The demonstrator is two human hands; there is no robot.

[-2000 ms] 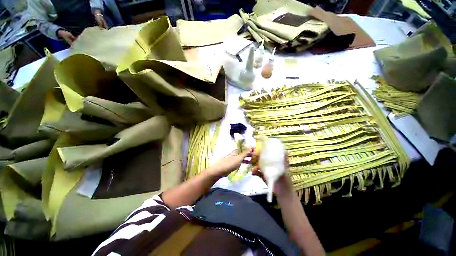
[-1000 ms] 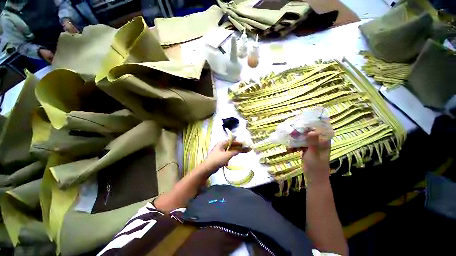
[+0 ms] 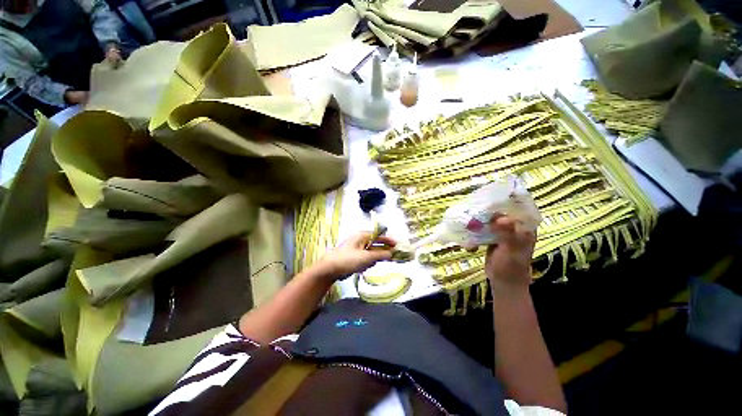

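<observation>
My right hand (image 3: 511, 248) holds the white glue bottle (image 3: 488, 213) tilted on its side, its nozzle pointing left toward my left hand. My left hand (image 3: 358, 253) grips a yellow-green strap (image 3: 386, 286), whose loop hangs over the white table close to my body. The nozzle tip is close to the strap end at my left fingertips; whether they touch I cannot tell. The laid-out straps (image 3: 504, 154) lie in crossing layers under and beyond the bottle, ends hanging over the table edge.
Bag bodies (image 3: 252, 146) are heaped on the left beside a strap bundle (image 3: 316, 227). A dark lump (image 3: 372, 199) lies beyond my left hand. A white container (image 3: 366, 106) and a small orange-brown bottle (image 3: 409, 88) stand behind. Folded pieces (image 3: 439, 28) lie at the far side. A person (image 3: 61, 49) is at far left.
The bottle went from nozzle-down near my left hand to lying sideways, right hand moved right. Over the last second both hands barely moved. The view shifted slightly.
</observation>
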